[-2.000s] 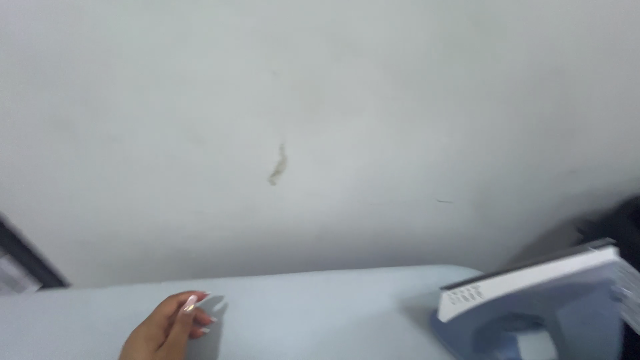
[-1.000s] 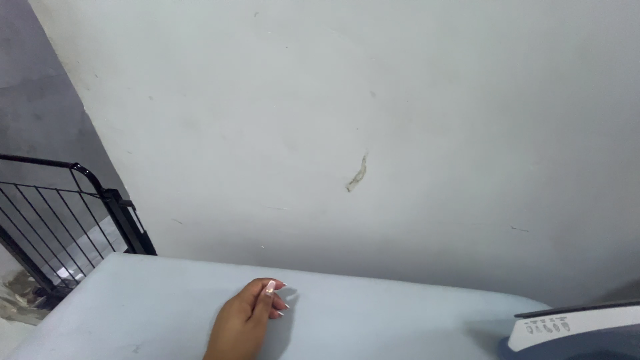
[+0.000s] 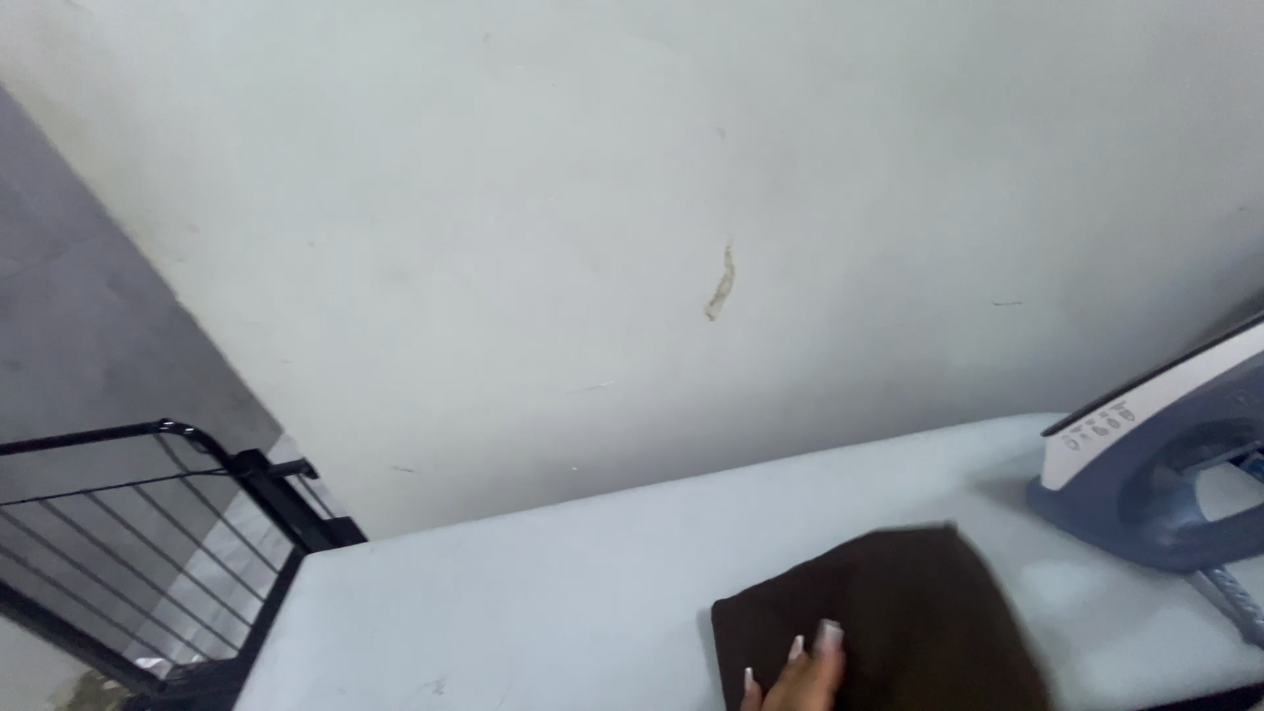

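Note:
A dark brown folded cloth (image 3: 889, 612) lies on the pale padded ironing board (image 3: 513, 612), near the bottom of the head view. The fingers of my left hand (image 3: 800, 676) are on the cloth's left part, nails pointing away from me; they are blurred, and whether they pinch the fabric does not show. To the right of the cloth, a blue and white clothes iron (image 3: 1165, 464) rests on the board, tilted up with its soleplate facing away; the right frame edge cuts it off. My right hand is out of view.
Behind the board rises a pale wall (image 3: 494, 247) with a stained scuff mark. A black metal rack (image 3: 267, 494) with thin bars stands past the board's left end. The iron's cord (image 3: 1229, 597) trails at the right edge.
The brown cloth has come into view on the board, under my left hand; neither earlier frame shows it. The view has shifted, so the black rack now shows at the left.

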